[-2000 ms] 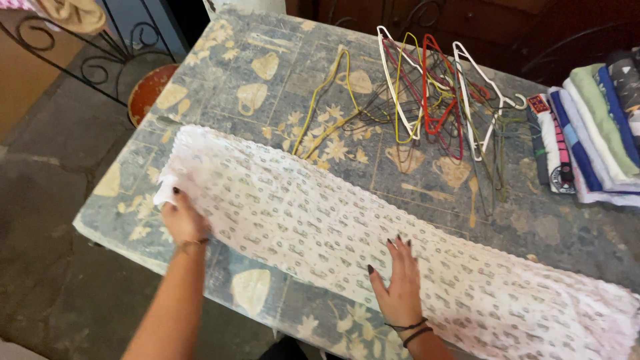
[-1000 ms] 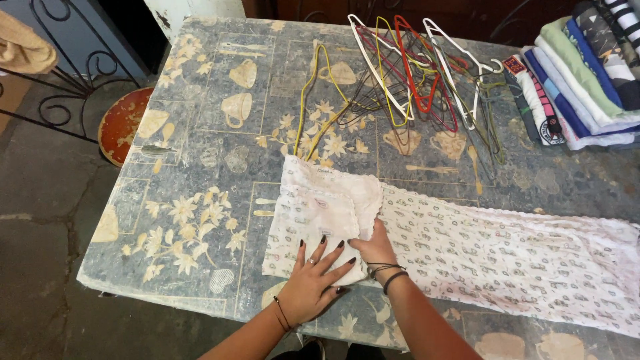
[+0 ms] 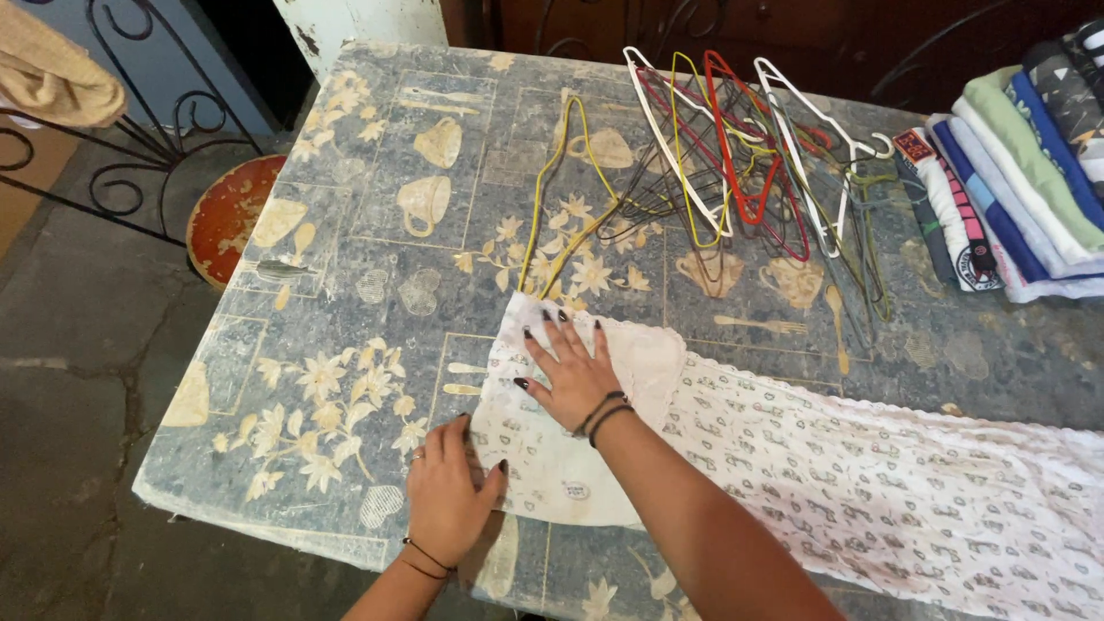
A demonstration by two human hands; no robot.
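Note:
A long white printed cloth (image 3: 819, 457) with a scalloped edge lies across the table and runs out of view at the right. Its left end is folded over onto itself. My right hand (image 3: 569, 371) lies flat on the folded part with its fingers spread. At the fold's left edge, my left hand (image 3: 453, 492) rests with its fingertips at the cloth, thumb apart, gripping nothing that I can see. Both wrists wear dark bands.
Tangled wire and plastic hangers (image 3: 733, 155) lie behind the cloth. A pile of folded clothes (image 3: 1026, 172) is at the back right. The patterned table covering (image 3: 328, 224) ends at the left, beside a round red stool (image 3: 233, 220) and scrolled metalwork (image 3: 129, 147).
The cloth's left end, spread flat two seconds ago, is now folded over. Since one second ago, my right hand has moved onto the fold and my left hand to its left edge.

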